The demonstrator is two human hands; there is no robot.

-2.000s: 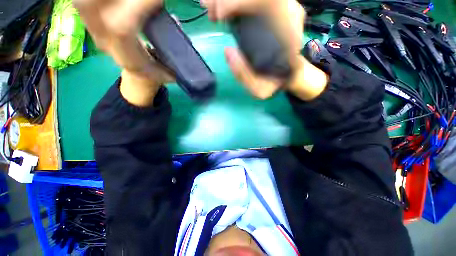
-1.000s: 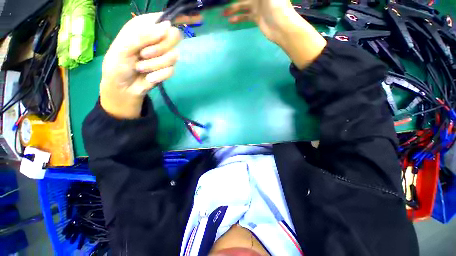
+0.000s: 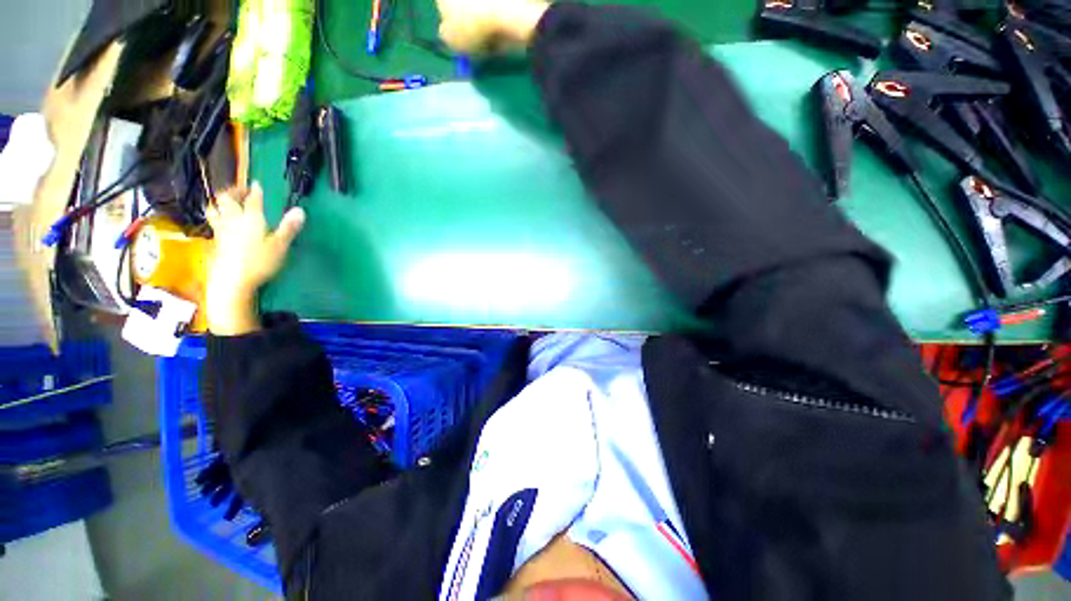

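Observation:
My left hand [image 3: 241, 252] is over the orange-yellow board at the bench's left edge, fingers apart and holding nothing visible. Black clamps [image 3: 335, 149] lie on the green mat just beyond its fingertips. My right hand [image 3: 491, 24] is at the top edge, partly cut off and blurred, beside thin black leads; whether it holds anything is hidden. Red and blue lead ends [image 3: 403, 82] lie left of it. Several black clamps [image 3: 928, 100] with leads lie at the right, jaws and handles spread.
A green wrapped roll [image 3: 270, 59] and an open carton [image 3: 59, 188] with cables are at upper left. A white block [image 3: 159, 321] sits at the left corner. Blue crates [image 3: 429, 399] are below the bench; a red bin [image 3: 1051, 517] is lower right.
My left hand has let go of the black leads and moved left and down. My right hand has moved left along the top edge. The view has shifted, showing more of the left side.

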